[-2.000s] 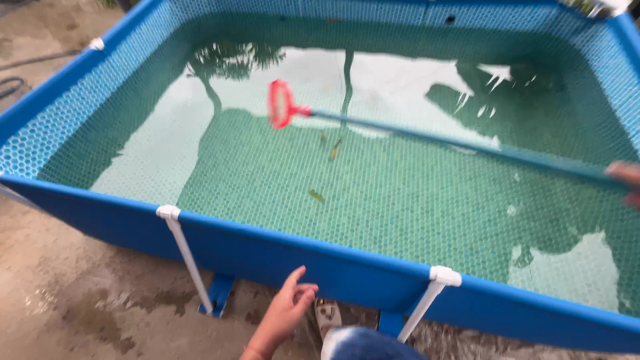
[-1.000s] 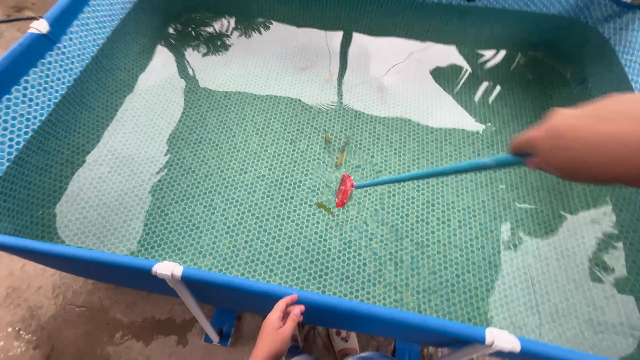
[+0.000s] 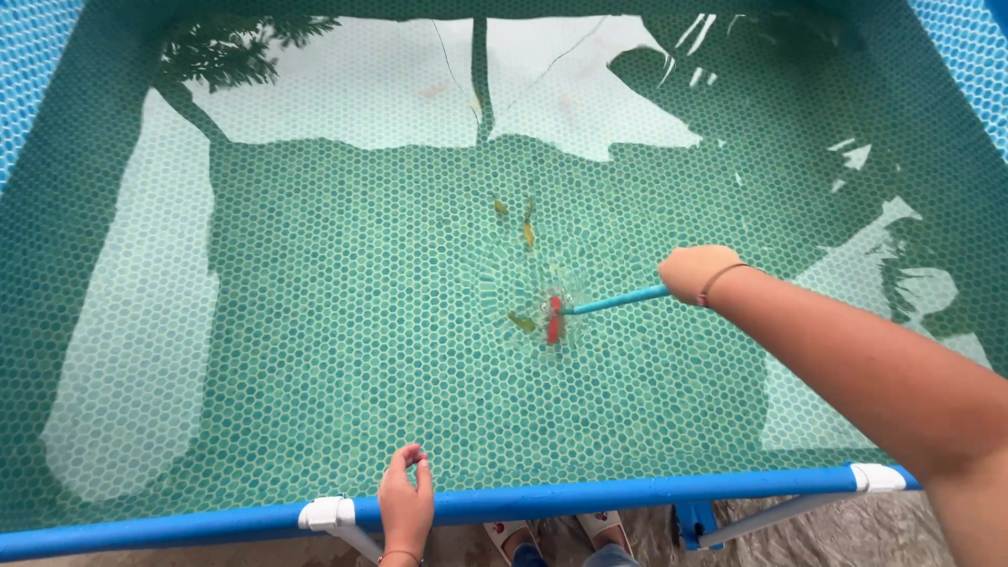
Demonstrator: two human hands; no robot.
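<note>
My right hand (image 3: 701, 272) is closed around the blue pole (image 3: 622, 301), arm stretched out over the pool. At the pole's far end a red net head (image 3: 554, 319) dips into the water with ripples around it; its mesh cannot be made out. A greenish leaf (image 3: 520, 321) lies just left of the red head. Farther off are a yellowish leaf (image 3: 528, 235) and a small brownish one (image 3: 500, 207). Over the near blue rim (image 3: 583, 500), my left hand (image 3: 405, 496) holds nothing, its fingers loosely curled and thumb apart.
White plastic frame joints (image 3: 327, 513) (image 3: 878, 477) sit on the near rim, with white legs slanting down. A blue foot strap (image 3: 694, 524) and my slippered feet (image 3: 512, 537) are below, on wet ground. Pale reflections cover parts of the water.
The red net head has gone from above the pool down into the water beside the leaves. My right arm reaches farther in over the pool. The view has moved closer over the water.
</note>
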